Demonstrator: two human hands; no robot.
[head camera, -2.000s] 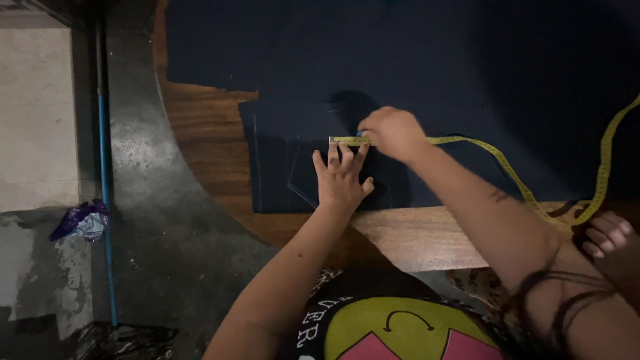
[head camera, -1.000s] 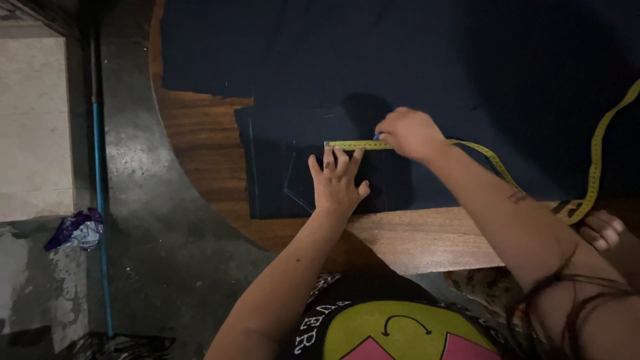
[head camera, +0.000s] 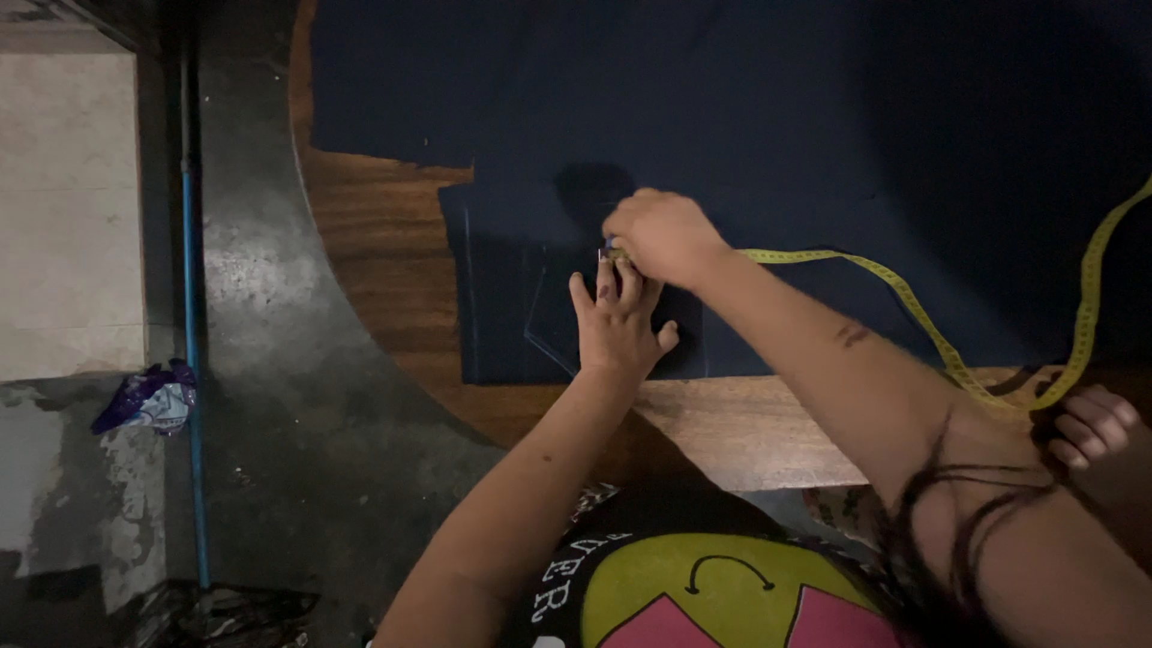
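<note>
Dark blue fabric (head camera: 576, 108) lies over a wooden table, with pale chalk lines near its lower left corner. My left hand (head camera: 621, 319) rests palm down on it, fingers apart, fingertips on the end of a yellow tape measure (head camera: 801, 256). Just above those fingertips is my right hand (head camera: 661, 234), its fingers closed around a small blue piece that looks like tailor's chalk (head camera: 610, 243). From under the right hand the tape runs right, loops over the table edge and rises at the far right.
The table's curved wooden edge (head camera: 360, 270) shows at left. A blue pole (head camera: 191, 360) stands beyond it, with a purple plastic wrapper (head camera: 148, 398) beside it. Toes of a foot (head camera: 1093, 427) are at the right, near the tape. Dark hair strands hang over my right forearm.
My right hand has moved left along the tape, close to the left fingertips, and now covers the stretch of tape that showed between the hands. My left hand stays on the tape's end.
</note>
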